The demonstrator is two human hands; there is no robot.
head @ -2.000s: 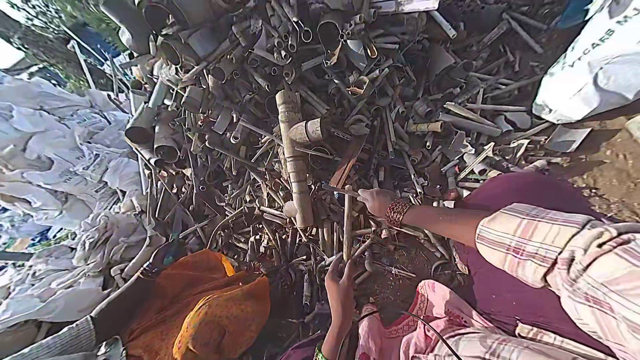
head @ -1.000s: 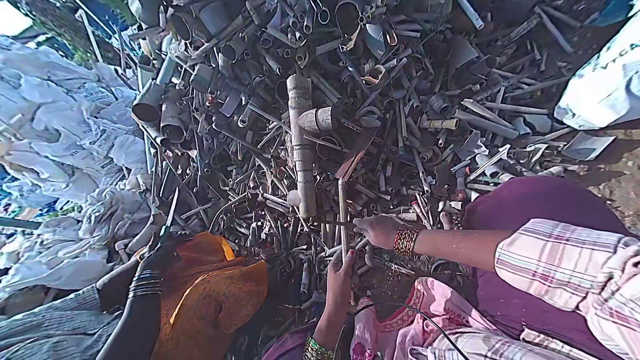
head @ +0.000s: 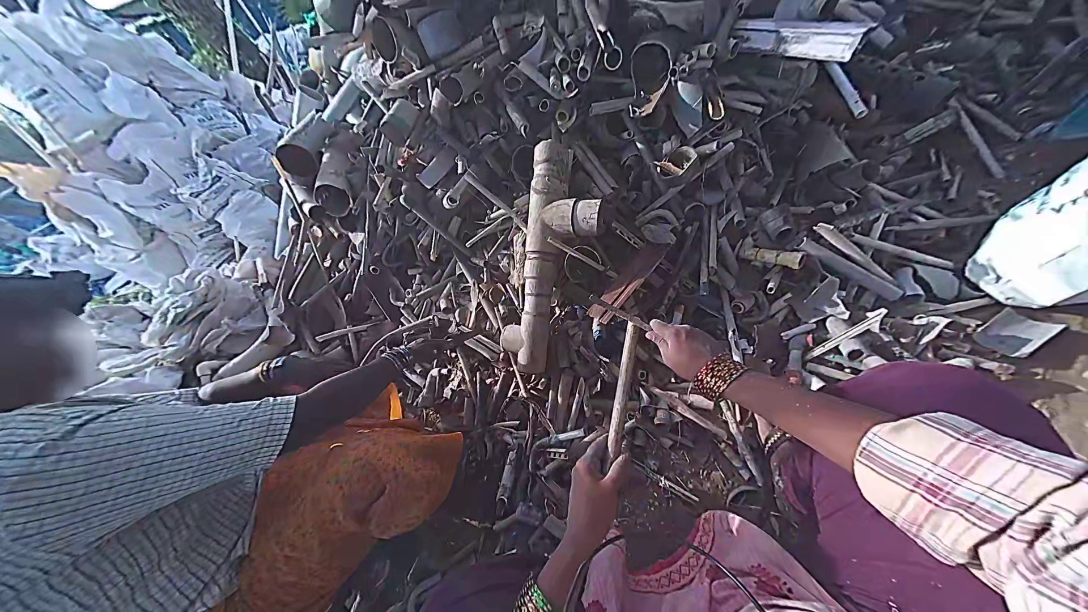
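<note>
My left hand (head: 597, 489) is closed around the lower end of a thin plastic pipe (head: 625, 387), which stands nearly upright in the view. At the pipe's upper end, my right hand (head: 682, 347) grips a thin, dark, blade-like tool (head: 614, 311) that lies across the pipe's tip. Whether the tool touches the pipe cannot be told. Just beyond the hands, a thick pipe fitting with a side branch (head: 539, 263) rests on a heap of scrap pipes. A reddish-brown flat piece (head: 637, 280) lies behind the tool.
Scrap pipe pieces (head: 476, 170) fill the ground ahead. White sacks (head: 144, 161) are piled on the left, and another white sack (head: 1037, 242) is at the right edge. A co-worker in a checked sleeve (head: 153, 476) and orange cloth sits close on the left, arms over the heap.
The co-worker on the left has leaned in, with an arm now reaching farther over the heap. My hands stay at the thin pipe and the tool.
</note>
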